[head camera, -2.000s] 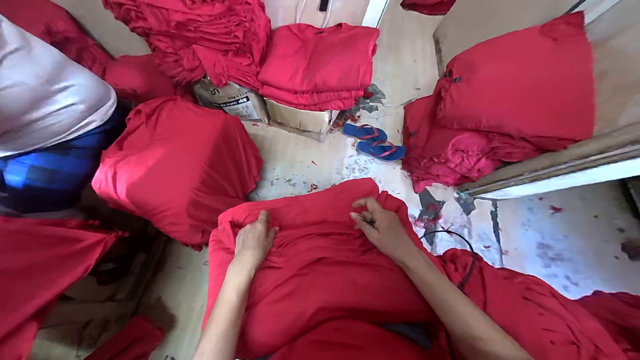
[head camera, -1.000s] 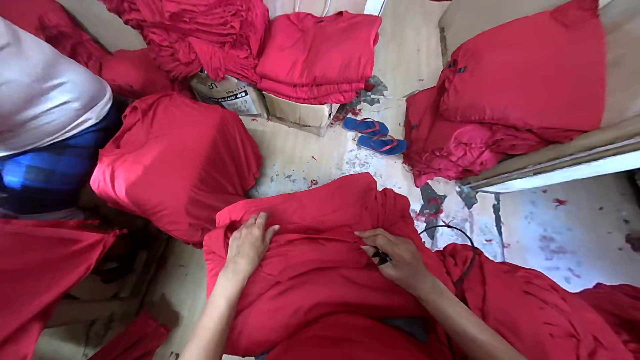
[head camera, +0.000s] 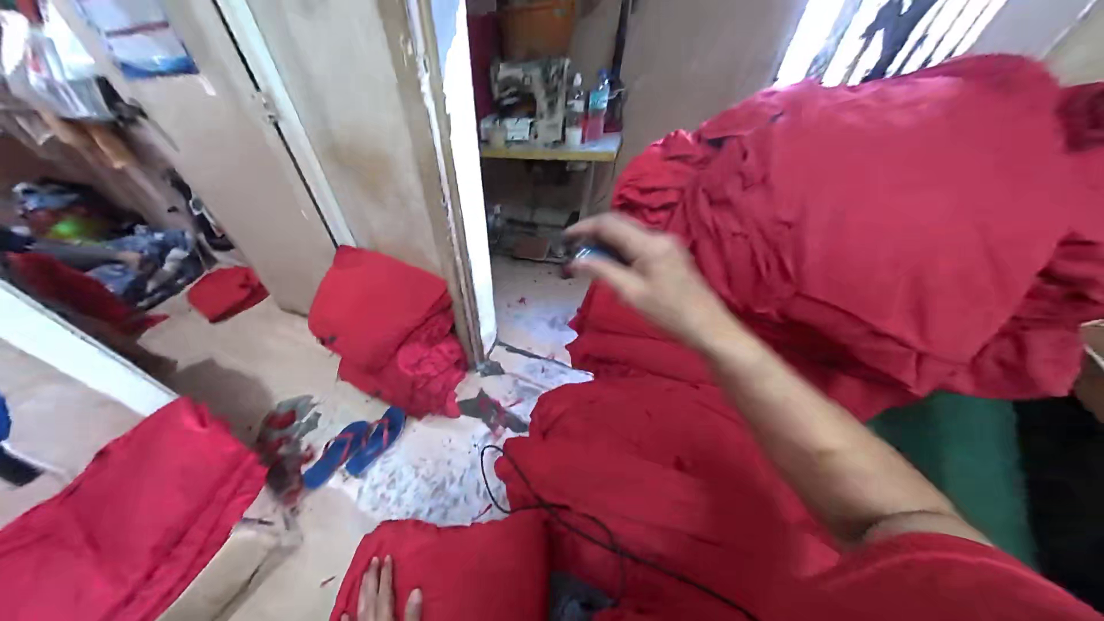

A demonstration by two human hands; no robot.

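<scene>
My right hand [head camera: 647, 276] is raised in front of a big heap of red cloth [head camera: 906, 216] on the right, with a small dark object [head camera: 595, 252] between thumb and fingers; its kind cannot be told. My left hand [head camera: 384, 595] rests at the bottom edge on a folded red cloth [head camera: 474, 561], fingers spread, partly cut off by the frame. More layers of red fabric [head camera: 647, 457] lie to the right of it, crossed by a thin black cord [head camera: 595, 530].
Blue flip-flops [head camera: 355, 448] lie on the floor beside a red fabric pile [head camera: 388, 319] by a door frame. A stack of red cloth [head camera: 138, 517] is at lower left. Behind, a table [head camera: 552, 153] bears a sewing machine [head camera: 530, 95] and bottles.
My right hand has lifted off the red cloth with the dark object. My left hand still rests on cloth. The view has swung far to the right.
</scene>
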